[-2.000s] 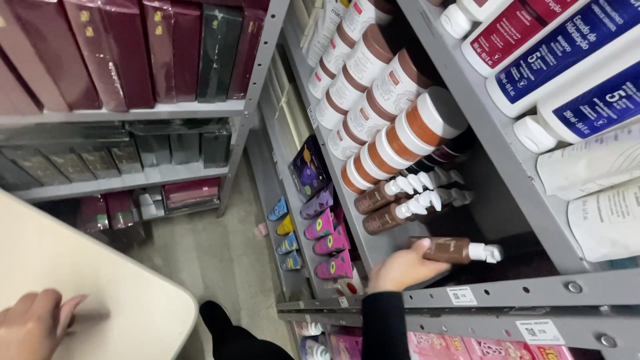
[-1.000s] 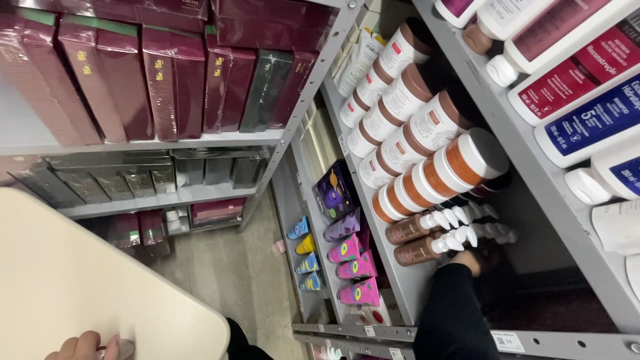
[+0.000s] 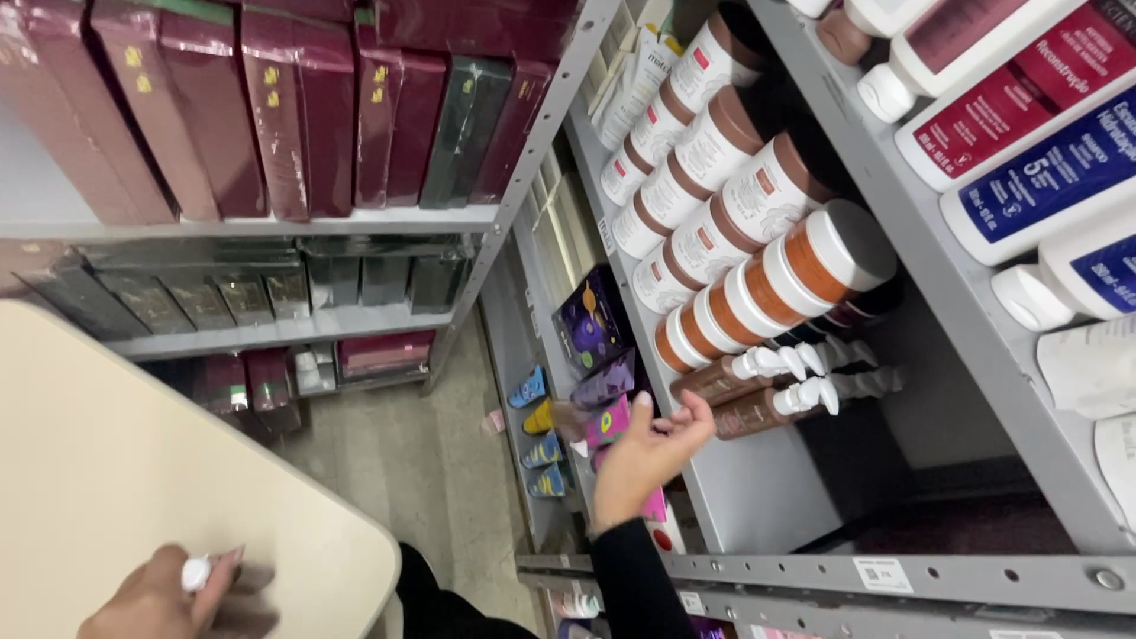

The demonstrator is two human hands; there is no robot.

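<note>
My right hand (image 3: 652,457) is in front of the shelf of hair products, fingers apart and curled, with nothing seen in it. Just beyond its fingertips lie brown bottles with white pump heads (image 3: 745,413). A blurred brownish shape (image 3: 570,421) shows left of this hand, by the pink tubes (image 3: 608,424); I cannot tell what it is. At the lower left, my left hand (image 3: 164,595) is over a cream-coloured board or tabletop (image 3: 177,444), its fingers around a small item with a round white cap (image 3: 195,573); the rest of it is hidden.
Stacked orange-and-white jars (image 3: 768,288) and brown-lidded white jars (image 3: 701,226) stand beside the pump bottles. A grey metal shelf edge (image 3: 799,568) crosses the lower right. Large shampoo bottles (image 3: 1038,186) are at the upper right, and maroon boxes (image 3: 302,115) fill the left rack.
My right hand has drawn back from the pump bottles, towards the lower left. The brown bottle it held two seconds ago is no longer in it. A white cap now shows in my left hand.
</note>
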